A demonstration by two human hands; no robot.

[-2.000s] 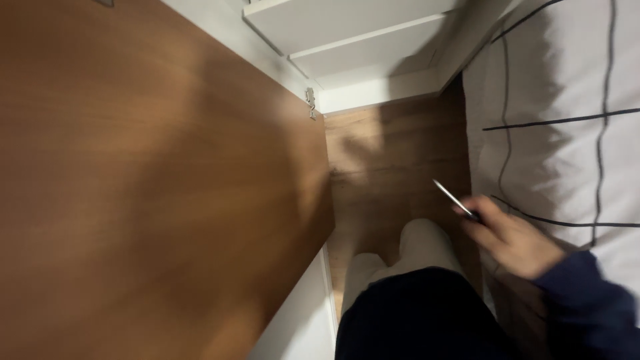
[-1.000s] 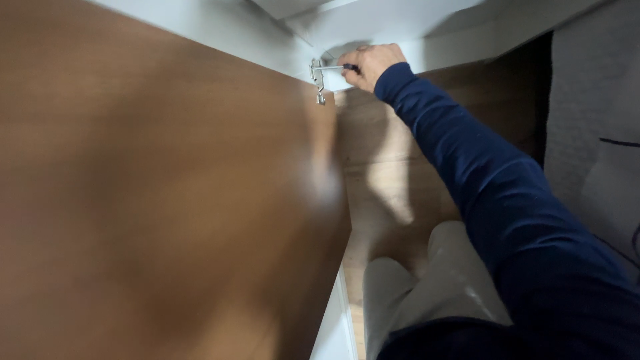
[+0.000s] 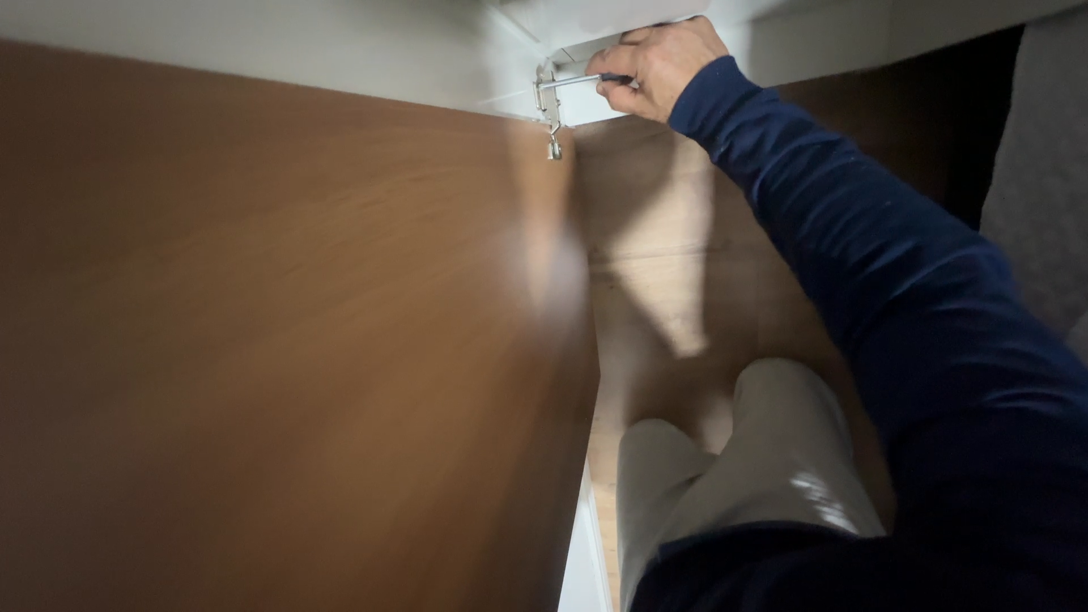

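At the top of the view, my right hand (image 3: 659, 68) holds a screwdriver (image 3: 574, 82) by its dark handle, its fingers closed around it. The metal shaft points left, and its tip is at a metal cabinet hinge (image 3: 544, 93), though contact is hard to make out. The hinge sits where the wooden door (image 3: 297, 280) meets the white cabinet frame, and a small metal part of it hangs over the door's edge. My left hand is out of view.
The brown door fills the left side. White cabinet panels (image 3: 340, 51) run along the top. Below lies a wood floor (image 3: 654, 246), with my bent knees (image 3: 748, 442) over it. Grey fabric (image 3: 1037, 170) borders the right edge.
Two seconds ago my right hand held the screwdriver beside the checked bedding; it has since moved up and left to the hinge. Over the last second it has stayed there.
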